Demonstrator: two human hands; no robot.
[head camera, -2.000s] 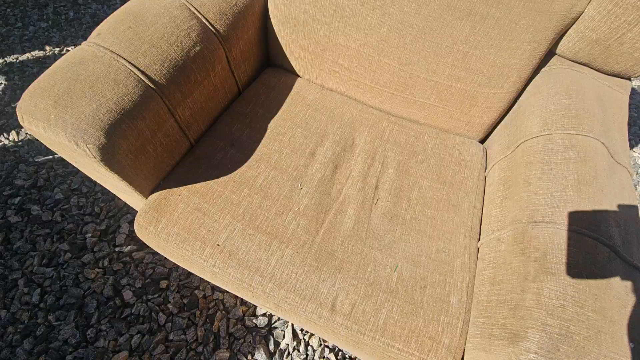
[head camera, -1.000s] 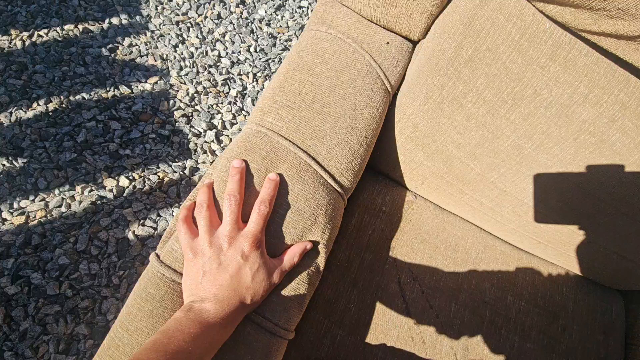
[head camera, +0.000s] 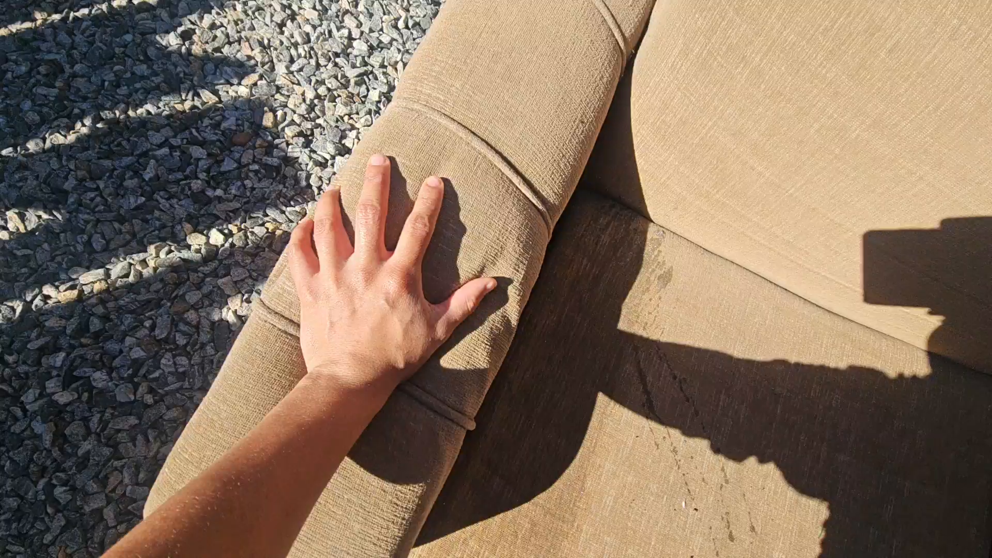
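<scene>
My left hand (head camera: 368, 287) lies palm down on the tan fabric armrest (head camera: 496, 93) of an upholstered sofa, its fingers spread and nothing held. Raised piping seams cross the armrest above and below the hand. To the right of the armrest is the seat cushion (head camera: 542, 535), partly in shadow, with dark wet-looking spots and streaks on its fabric. Behind it rises the backrest cushion (head camera: 798, 139). My right hand is out of the frame.
Grey gravel (head camera: 232, 178) covers the ground along the outer side of the armrest, striped with shadows. A dark shadow (head camera: 922, 271) with a boxy shape falls across the backrest and seat.
My left hand, absent from the oldest frame, came into view on the armrest and still rests there. The view has shifted strongly toward this armrest.
</scene>
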